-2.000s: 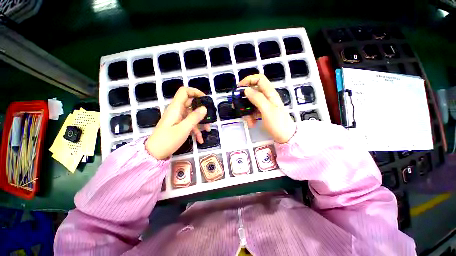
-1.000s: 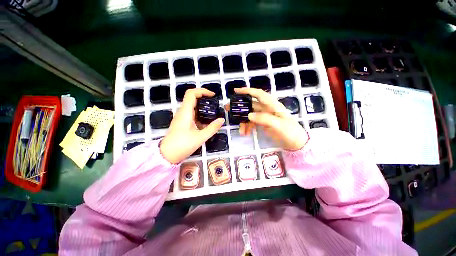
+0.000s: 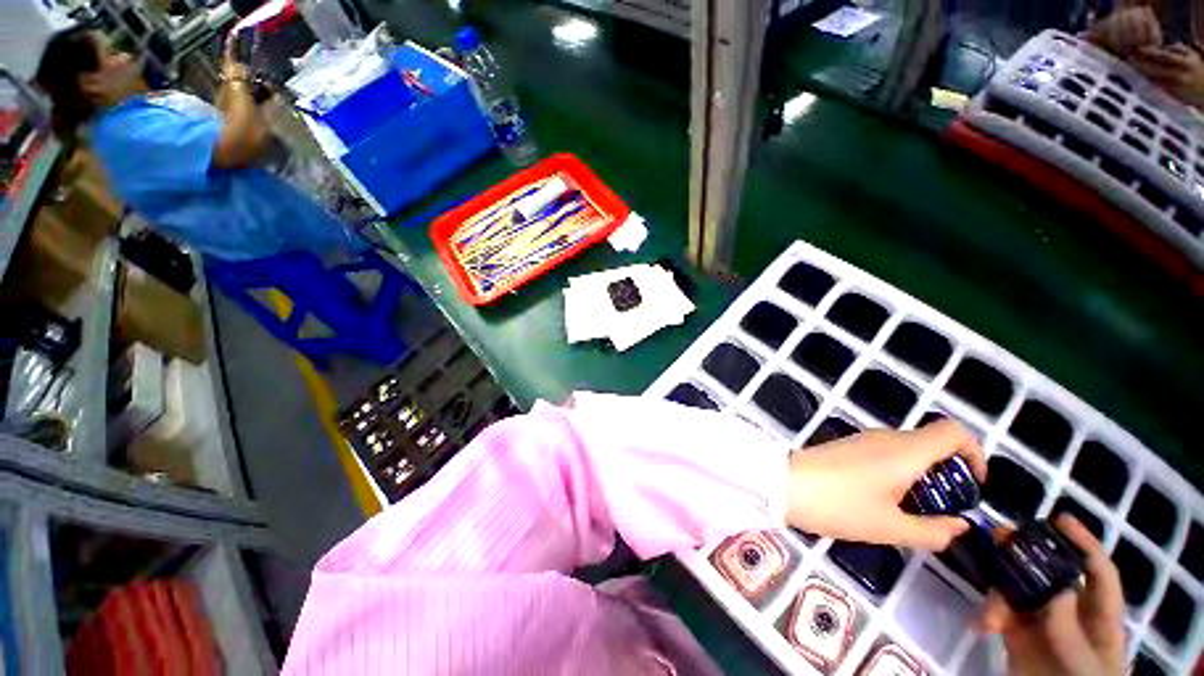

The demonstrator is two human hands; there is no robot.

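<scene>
My left hand [image 3: 878, 483] holds a black smartwatch unit [image 3: 944, 487] between thumb and fingers, with pale lines of text on its lit screen. My right hand [image 3: 1072, 621], near the lower right and partly cut off by the bottom edge, holds a second black smartwatch unit [image 3: 1039, 560]; its screen shows faint marks. Both units are above the white tray [image 3: 911, 610]. Dark units [image 3: 916, 346] sit in many of its pockets. Light-backed units with dark round centres [image 3: 824, 623] lie in the row nearest me.
A red bin of thin sticks [image 3: 535, 222] and pale paper slips [image 3: 590, 312] with a black unit [image 3: 625, 293] lie left. A post [image 3: 724, 132] stands behind. Further left are a blue box [image 3: 413, 132], bottle [image 3: 497, 99], dark tray [image 3: 423, 420] and person in blue [image 3: 165, 152].
The view has swung left, bringing the person, blue box and left-side shelves into view; the clipboard is out of view. Both hands still hold their units above the tray.
</scene>
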